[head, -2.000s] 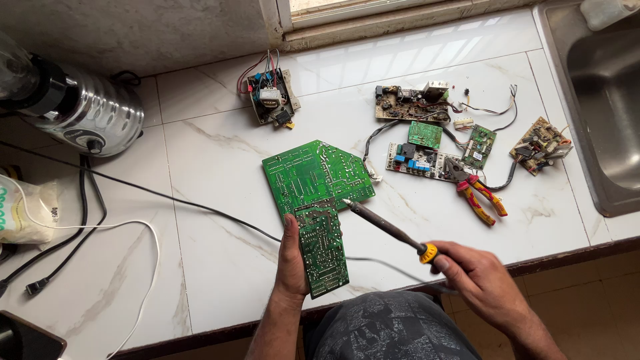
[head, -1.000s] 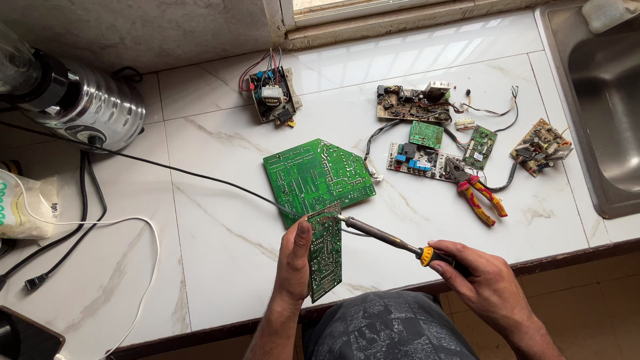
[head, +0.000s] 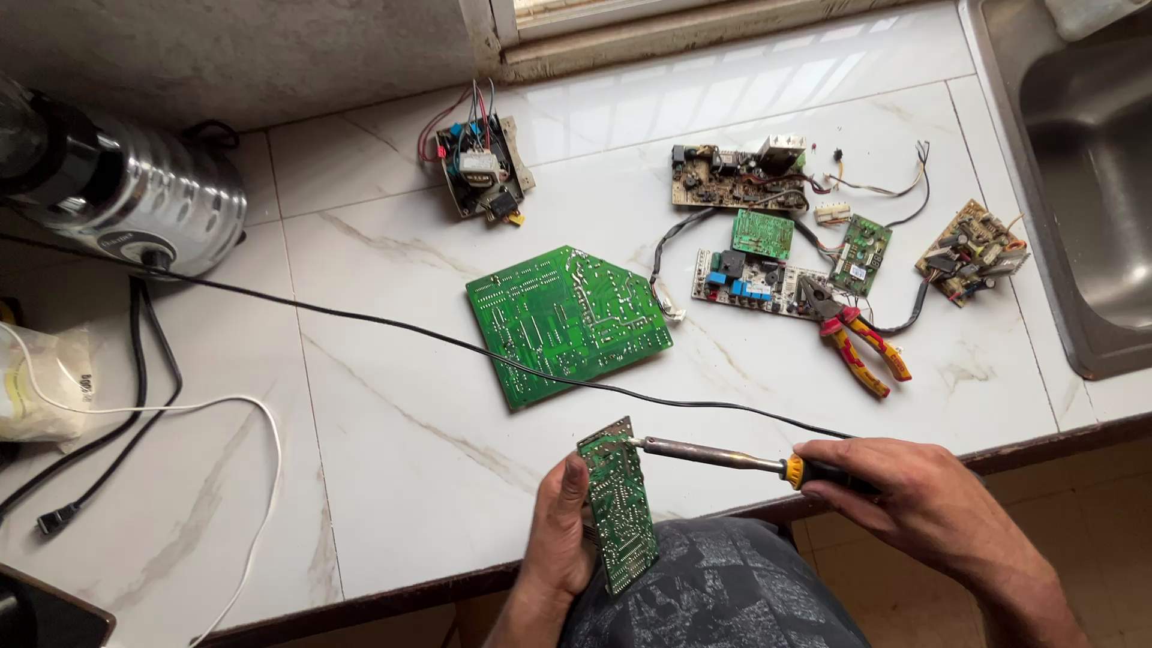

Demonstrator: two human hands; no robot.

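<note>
Near the counter's front edge, my left hand (head: 562, 517) holds a narrow green circuit board (head: 621, 513) upright by its left edge, solder side showing. My right hand (head: 909, 504) grips the dark handle of a soldering iron (head: 720, 453) with a yellow collar; its tip is at the upper end of the narrow board, though whether they touch I cannot tell. A larger green circuit board (head: 567, 324) lies solder side up on the counter beyond, apart from the held one. The iron's black cord (head: 396, 322) runs left across the large board.
Red and yellow pliers (head: 855, 337) rest at the edge of a board with blue parts (head: 747, 286). Several more boards and wires lie around them. A board with a transformer (head: 477, 166) lies at the back, a blender (head: 135, 198) at left, a steel sink (head: 1080, 225) at right.
My left hand has drawn the narrow board toward me, away from the large green board it overlapped in view. The soldering iron has moved down with it. The cord now crosses the large board.
</note>
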